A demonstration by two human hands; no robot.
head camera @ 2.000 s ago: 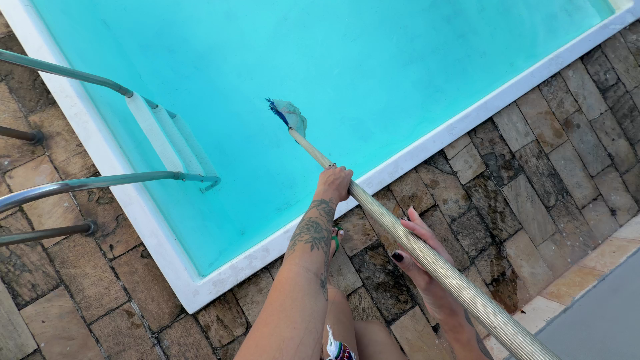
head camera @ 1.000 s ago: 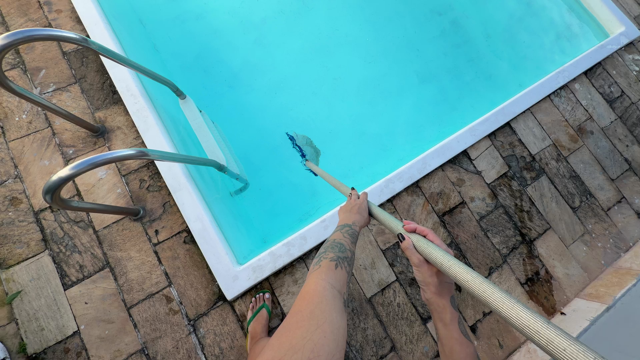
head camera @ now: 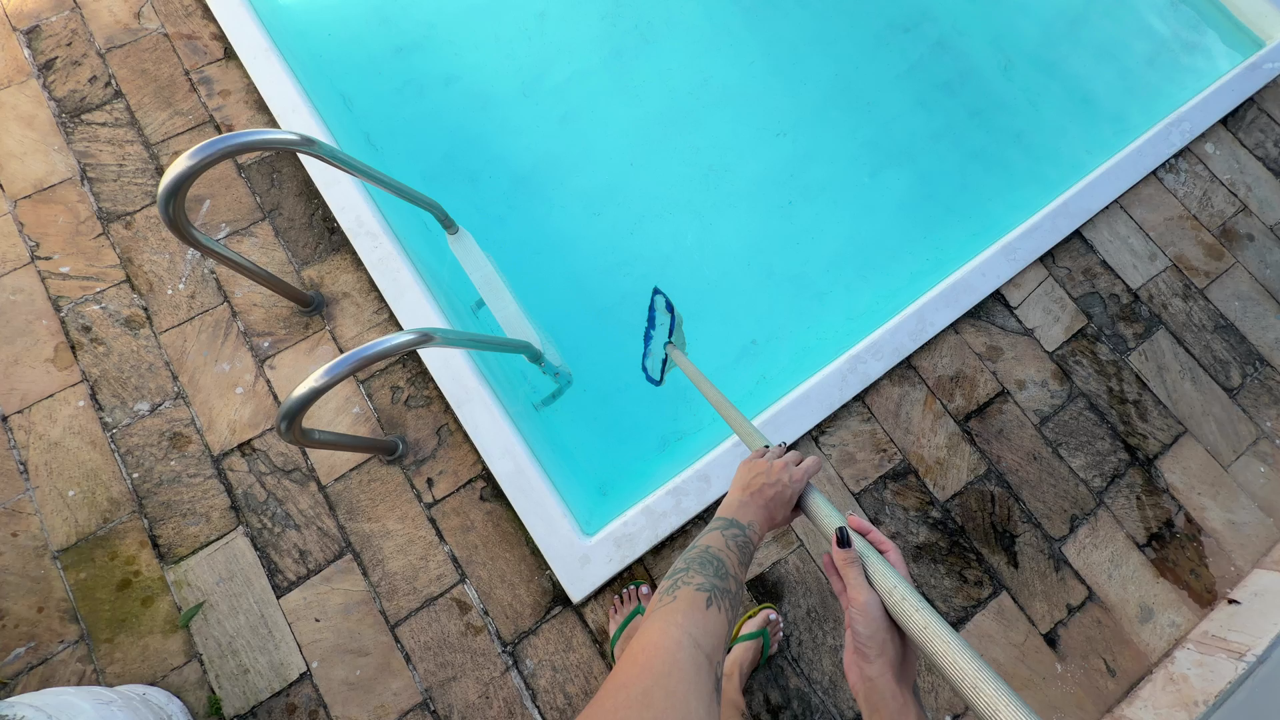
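A long, pale ribbed pole (head camera: pixel 925 608) runs from the lower right out over the pool. At its far end a skimmer net with a blue rim (head camera: pixel 657 337) sits in the water near the pool corner, its mesh behind the rim. My left hand (head camera: pixel 768 488), below which the forearm is tattooed, is wrapped over the pole near the pool edge. Lower down, my right hand (head camera: pixel 868 590) holds the pole from beneath, its thumb along the near side and dark polish on the nail.
Stainless pool ladder rails (head camera: pixel 345 372) curve over the white pool edge (head camera: pixel 470 415) on the left, with a white step (head camera: pixel 500 290) in the water. Irregular stone paving (head camera: pixel 350 620) surrounds the pool. My feet in green flip-flops (head camera: pixel 628 618) stand near the corner. A white rounded object (head camera: pixel 95 703) is at lower left.
The net's blue rim now shows as an open loop, where before it looked narrow and bunched. Both hands remain on the pole. Both feet have come into view. The view has shifted left.
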